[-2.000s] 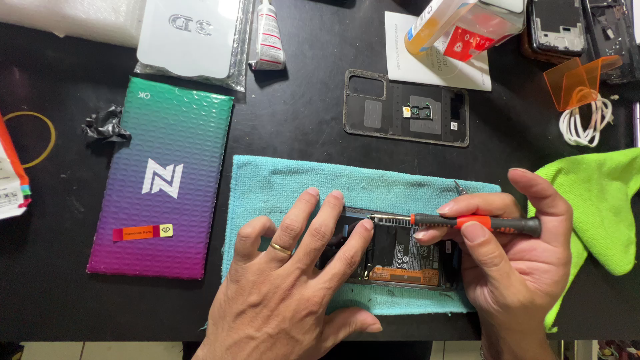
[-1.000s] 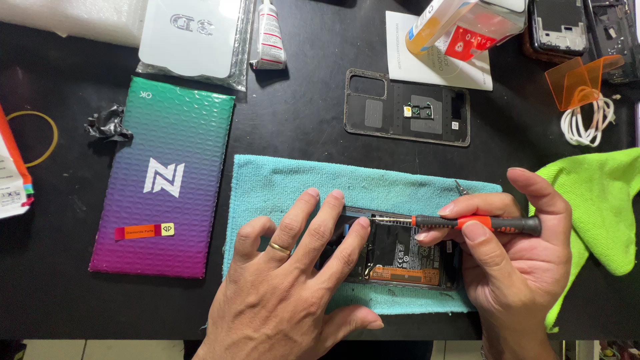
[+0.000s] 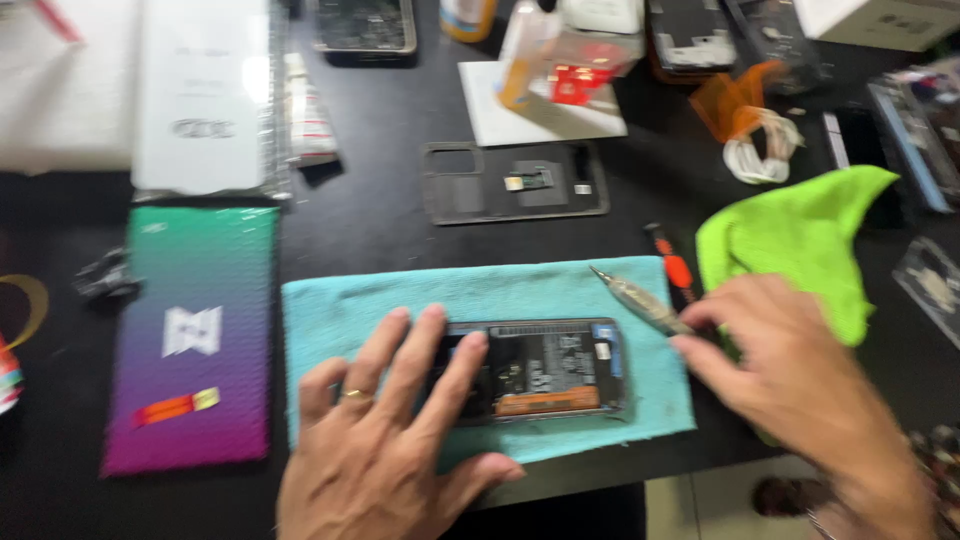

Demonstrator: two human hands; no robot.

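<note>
An opened smartphone (image 3: 555, 367), its battery and an orange flex cable showing, lies on a turquoise cloth (image 3: 360, 300). My left hand (image 3: 397, 420) rests with spread fingers over the phone's left end, which it partly hides. At the cloth's right edge my right hand (image 3: 757, 352) pinches the rear end of a slim silver metal tool (image 3: 641, 300), whose pointed tip faces up and left. A black and red screwdriver (image 3: 676, 268) lies just beyond the right fingers, its lower end partly hidden. Above the cloth is a detached phone back cover (image 3: 491, 196) with small parts on it. The view is blurred.
A purple-green padded mailer (image 3: 195, 300) lies left, below a clear-wrapped white sheet (image 3: 199, 90). Bottles stand on white paper (image 3: 487, 112) at the back. To the right are a lime-green cloth (image 3: 787, 240), a coiled white cable (image 3: 757, 154) and other phone parts (image 3: 690, 37).
My right hand has left the phone and let go of the screwdriver, which now lies by the cloth's right edge. It has taken hold of the silver tool. The view has shifted.
</note>
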